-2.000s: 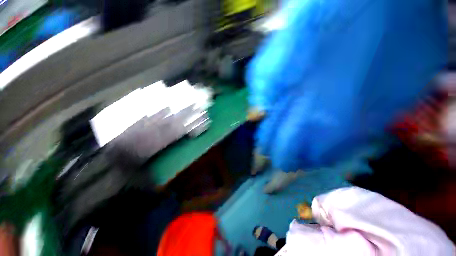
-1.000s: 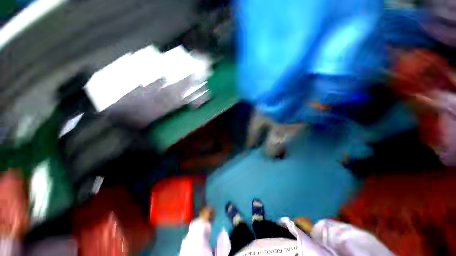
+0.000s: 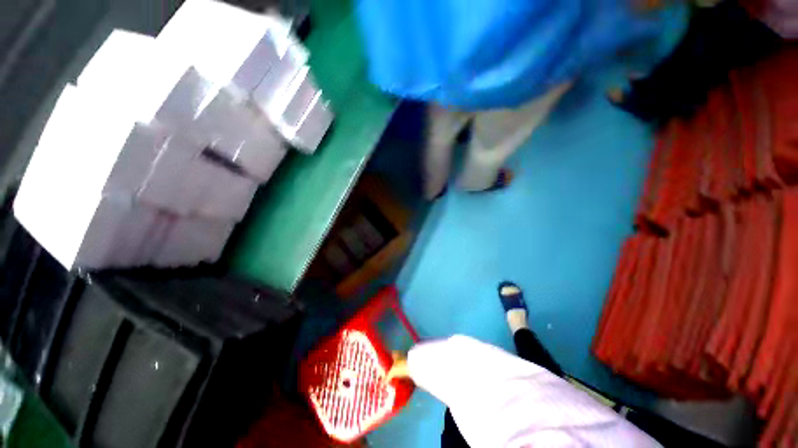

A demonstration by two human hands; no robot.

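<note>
A bright red plastic stool [image 3: 348, 383] with a perforated seat is at the lower middle, tilted, its open legs towards the top right. My left hand [image 3: 398, 367], small and blurred at the end of a pale pink sleeve, is closed on the stool's right edge. Its fingers are partly hidden. My right hand is not in view.
White boxes [image 3: 188, 149] are stacked on a green-topped bench [image 3: 302, 201] at left, with black containers [image 3: 131, 367] below them. A person in a blue smock [image 3: 490, 44] stands ahead on the blue floor. Thick red tray stacks [image 3: 700, 289] line the right.
The view has swung and sharpened. The stool now shows larger, tilted, with my left hand on it; one second ago the hand was beside it. My right hand has left the picture.
</note>
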